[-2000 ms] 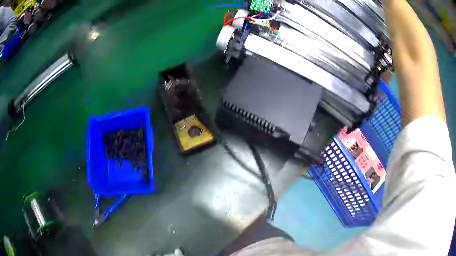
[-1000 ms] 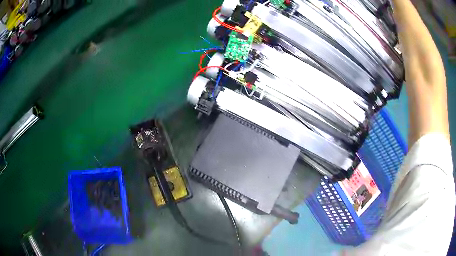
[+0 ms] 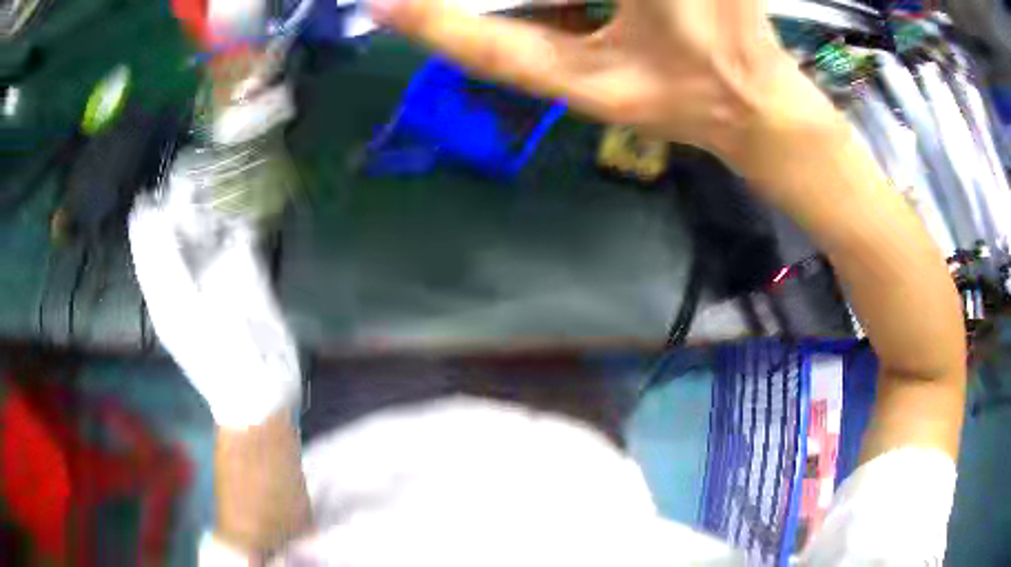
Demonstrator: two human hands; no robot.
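Note:
My left hand (image 3: 216,282), in a white glove, is raised at the left. Its fingers point up and are blurred, with thin pale strands across them. Just above them, at the top edge, is a blurred white round part (image 3: 236,20) with red and blue beside it. My bare right hand (image 3: 676,72) is at the top centre, cut off by the edge, with one finger stretched left. A silver bar shows partly behind it. Blur and the edge hide whether either hand grips anything.
A blue parts tray (image 3: 460,122) and the iron stand's yellow pad (image 3: 632,153) lie beyond my hands. Metal-bodied units (image 3: 926,144) are stacked at the right. A blue crate (image 3: 759,443) is below the bench edge, and a red stool (image 3: 39,476) is at lower left.
The view has swung to the left and down to the bench edge. My left hand has come into view. My right hand now shows at the top centre, where earlier only the forearm was visible.

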